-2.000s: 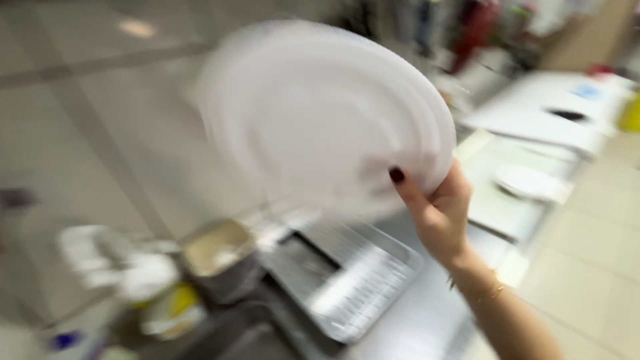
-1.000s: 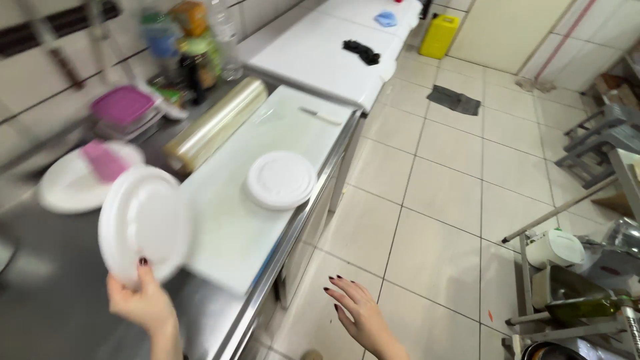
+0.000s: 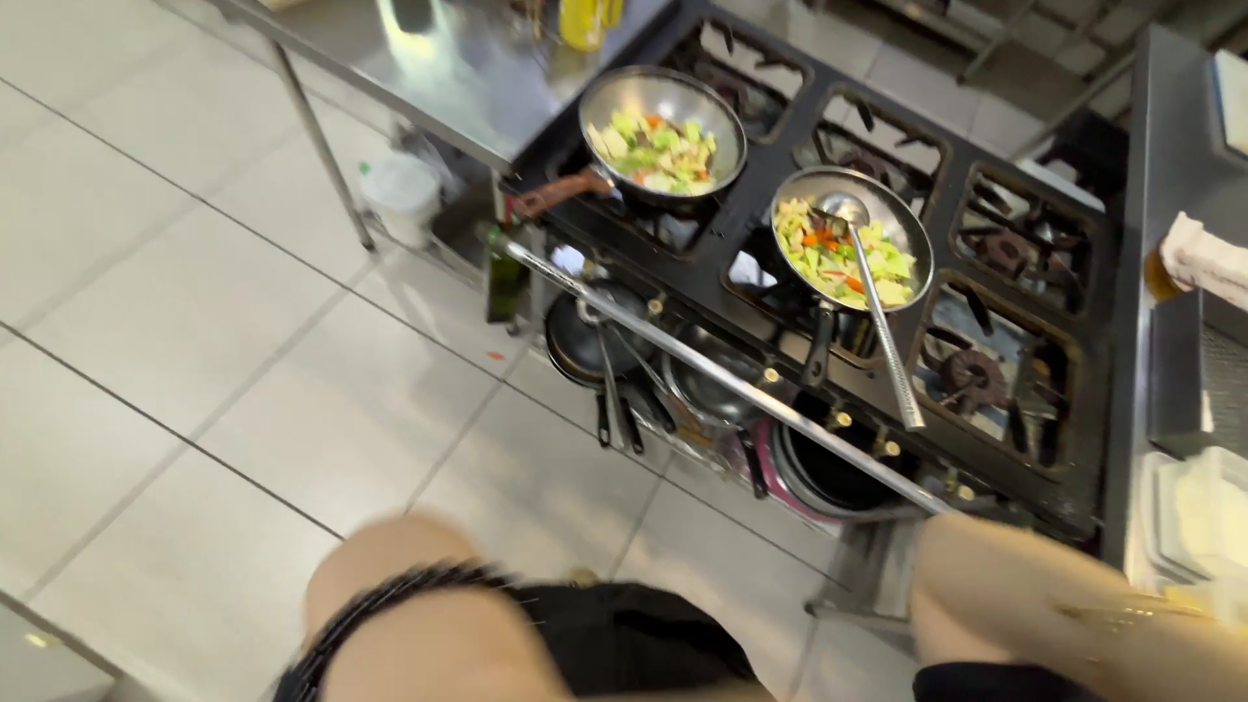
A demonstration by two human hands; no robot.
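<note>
Blurred bare skin (image 3: 429,634) with a black band across it fills the lower left. At the lower right is a forearm (image 3: 1092,604) wearing thin gold bracelets, near the end of the stove's metal rail (image 3: 731,380). No fingers show on either, and I cannot tell what my left hand or my right hand holds. Beyond the rail, one frying pan (image 3: 717,107) with a brown handle holds chopped vegetables on the black gas stove (image 3: 780,146). A second pan (image 3: 921,229), black-handled, holds similar vegetables, with a metal ladle (image 3: 877,331) resting in it.
Several pans (image 3: 580,336) sit below the stove front. A steel table (image 3: 439,88) adjoins the stove at the upper left, with a white bucket (image 3: 402,195) beneath. Plastic containers (image 3: 1204,507) stand at the right edge. Pale floor tiles (image 3: 244,292) spread across the left.
The view has swung from the white counter to the stove. The white plate held a second ago is out of sight, and the fingers seen then no longer show.
</note>
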